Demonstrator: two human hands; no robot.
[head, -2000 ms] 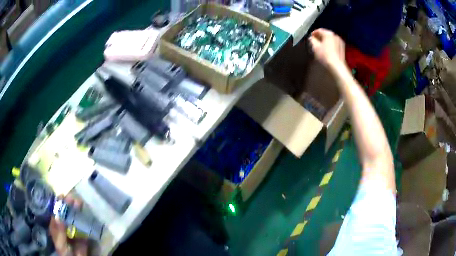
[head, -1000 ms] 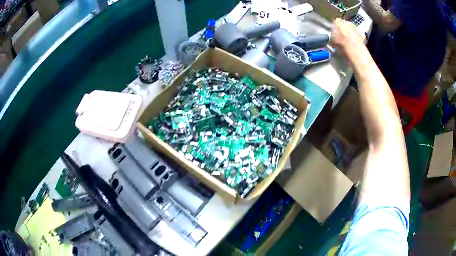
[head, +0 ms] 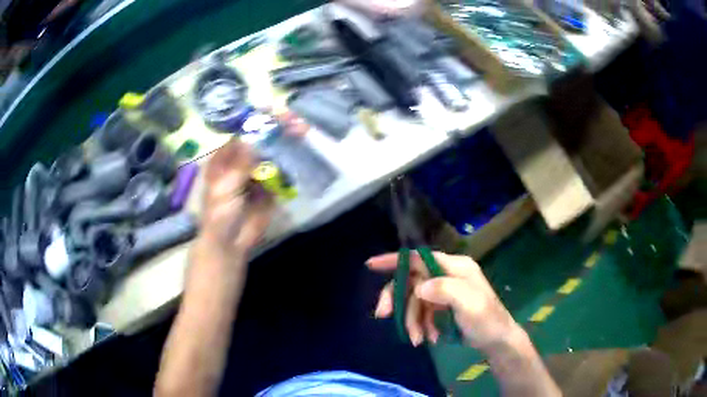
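My right hand (head: 473, 298) holds pliers or cutters with dark green handles (head: 401, 298) over my lap, jaws pointing up and away. The handles are spread a little. My left hand (head: 232, 190), blurred, holds an open fan unit (head: 221, 97) over the bench's front part. Its round slotted head is beyond my fingers. A yellow wrapped battery (head: 270, 177) and a bright circuit board (head: 258, 124) show beside the hand. My fingers hide part of the unit.
Grey fan units (head: 101, 182) are piled at the left, with a purple cell (head: 183, 186) beside them. Grey handle covers (head: 322, 108) and a black screwdriver (head: 372, 62) lie on the bench (head: 387, 167). A cardboard box of circuit boards (head: 496, 74) stands behind. Open boxes (head: 554, 186) are below right.
The view has swung left and down the bench. My right hand, earlier reaching to the bench's far end, is back over my lap with the pliers. My left hand is in view again with the fan unit.
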